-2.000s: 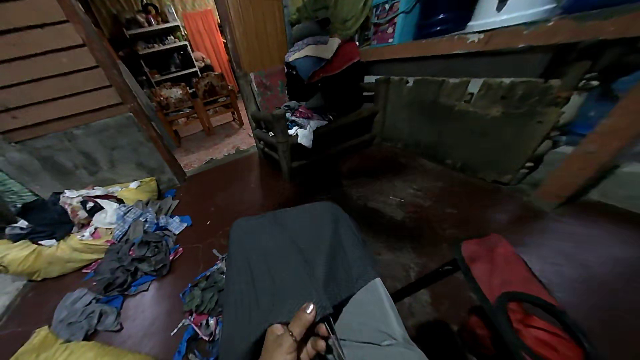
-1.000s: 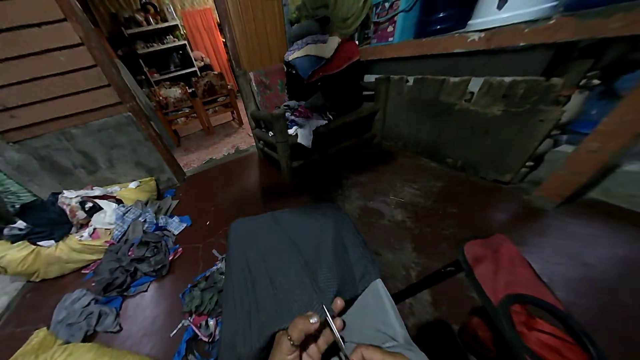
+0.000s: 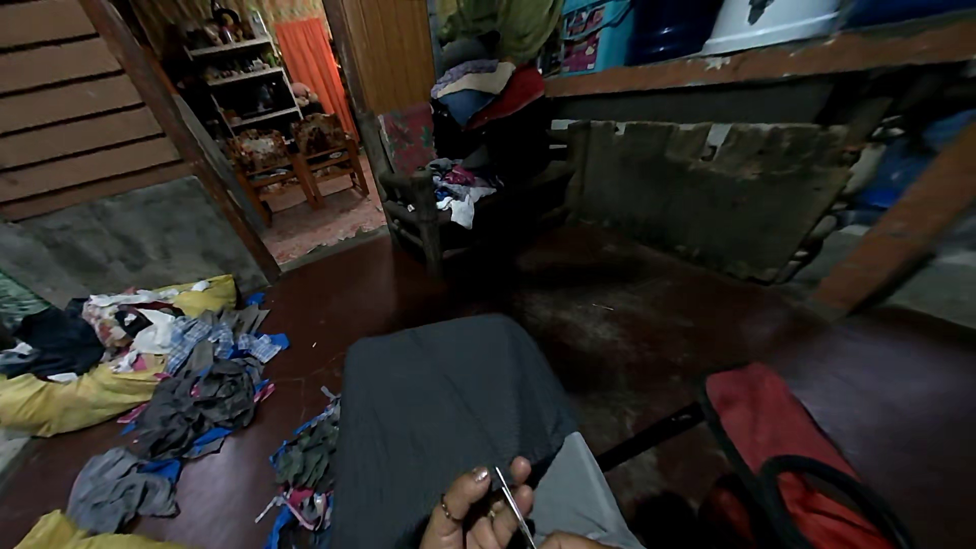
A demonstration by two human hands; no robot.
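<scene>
Dark grey cloth (image 3: pixel 450 396) covers the lap at the bottom centre, with lighter grey cloth (image 3: pixel 583 488) at its right side. Over it my left hand (image 3: pixel 480 511), with a ring on one finger, is raised with thumb and fingers apart around a thin metal tool (image 3: pixel 509 496), perhaps scissors or tweezers. Whether the left fingers grip anything is unclear. My right hand (image 3: pixel 572 541) shows only in part at the bottom edge, by the lower end of the tool, which it seems to hold.
Fabric scraps (image 3: pixel 202 396) and yellow sacks (image 3: pixel 99 396) lie on the floor at left; more scraps (image 3: pixel 309 457) lie beside the lap. At right stands a red fabric item with black trim (image 3: pixel 793 450). A wooden bench (image 3: pixel 427 221) holding clothes is ahead, near a doorway.
Two seconds ago my left hand was closed near the dark cloth with the metal tool beside it. Its fingers have since spread, and the right hand has come into view at the bottom edge.
</scene>
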